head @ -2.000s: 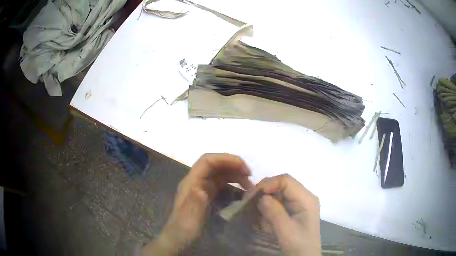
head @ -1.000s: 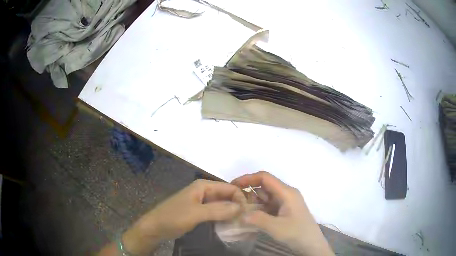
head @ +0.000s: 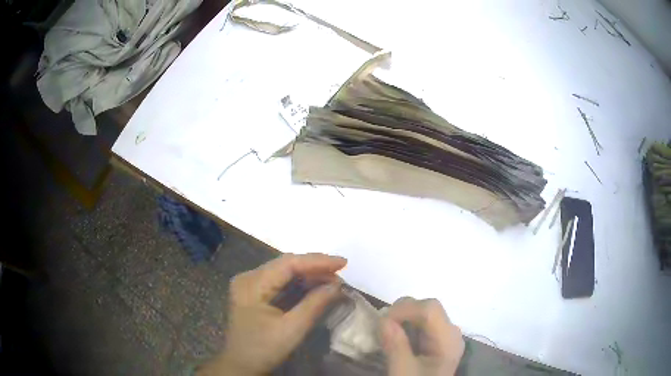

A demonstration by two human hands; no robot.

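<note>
A pale beige-grey cloth piece (head: 356, 327) is between my hands at the table's near edge, blurred and crumpled. My left hand (head: 283, 305) holds the piece's left side between thumb and fingers. My right hand (head: 423, 336) pinches its right side with thumb and fingertips. The piece's lower part is blurred into the dark lap area. A fanned stack of band pieces (head: 412, 158), khaki and dark brown, lies on the white table (head: 353, 242) beyond my hands.
A white ticket (head: 293, 111) and a khaki strip (head: 331, 29) are by the stack's left end. A smartphone (head: 577, 250) with slivers lies right. An olive bundle (head: 657, 198) is at the right edge, a pale garment pile (head: 110, 62) upper left. Blue cloth (head: 190, 229) is on the floor.
My hands were close together around the piece a second ago; now they are farther apart, with more pale cloth showing between them. The stack and phone appear undisturbed.
</note>
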